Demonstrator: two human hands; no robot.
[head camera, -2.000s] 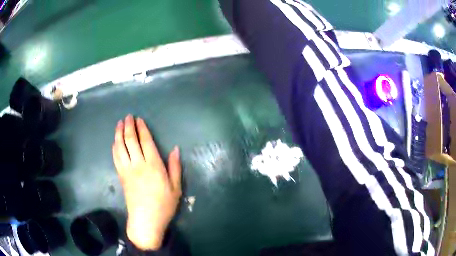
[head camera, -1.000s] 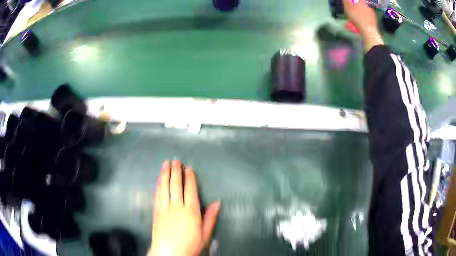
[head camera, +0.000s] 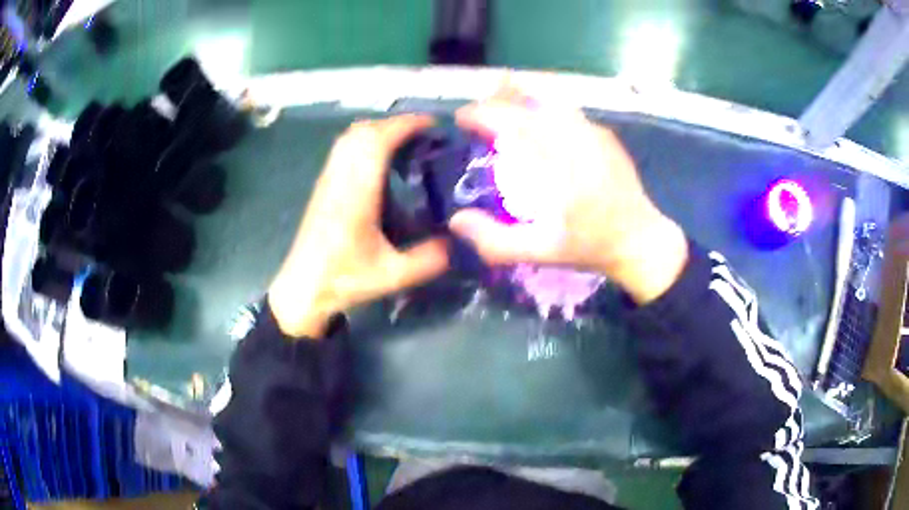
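Both hands are over the middle of the bench. My right hand (head camera: 568, 194) holds an inner unit (head camera: 473, 179) whose bright pink-purple LED ring glares against the palm. My left hand (head camera: 349, 224) is curled around a black housing (head camera: 411, 189), just left of the unit. The two parts are close together; blur hides whether they touch. Another inner unit with a lit LED ring (head camera: 789, 207) stands on the bench at the right.
Many black housings (head camera: 130, 199) are clustered at bench left. A white rail (head camera: 369, 85) runs behind, with a dark cylinder (head camera: 458, 35) on the green belt beyond. A gridded strip (head camera: 845, 309) and cardboard box (head camera: 892, 319) are at the right. Blue slats are lower left.
My right hand has come back from over the belt with a lit unit. My left hand has lifted from lying flat on the bench and now holds a black housing.
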